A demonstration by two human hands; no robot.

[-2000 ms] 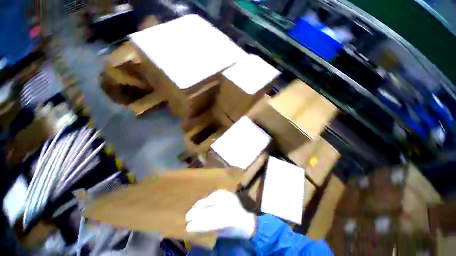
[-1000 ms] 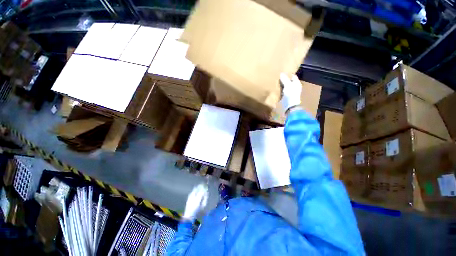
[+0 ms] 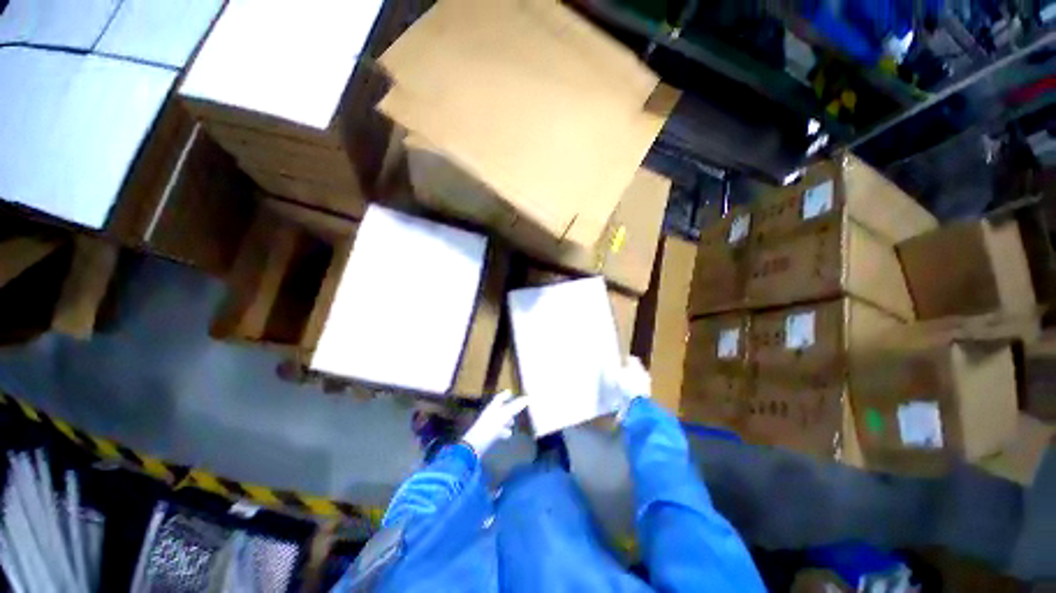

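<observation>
A white-faced box [image 3: 566,353] stands right in front of me, its white top up and slightly tilted. My right hand [image 3: 625,385], in a white glove, is at its lower right edge. My left hand [image 3: 496,423], gloved too, is at its lower left corner with the fingers stretched towards it. Whether either hand grips the box cannot be told. A larger white-faced box [image 3: 401,299] is just to the left. Flat cardboard sheets [image 3: 521,99] lie on top of a brown carton behind them.
More white-topped boxes [image 3: 72,130] stand at the upper left. Labelled shipping cartons [image 3: 799,330] are stacked at the right. Yellow-black tape [image 3: 220,491] crosses the grey floor at the lower left, beside black crates with white strips [image 3: 49,527]. Machinery lines the back.
The cardboard sheet my right hand held now rests on the carton, released. Both hands have come to the sides of the near white-faced box. The view has shifted to the right.
</observation>
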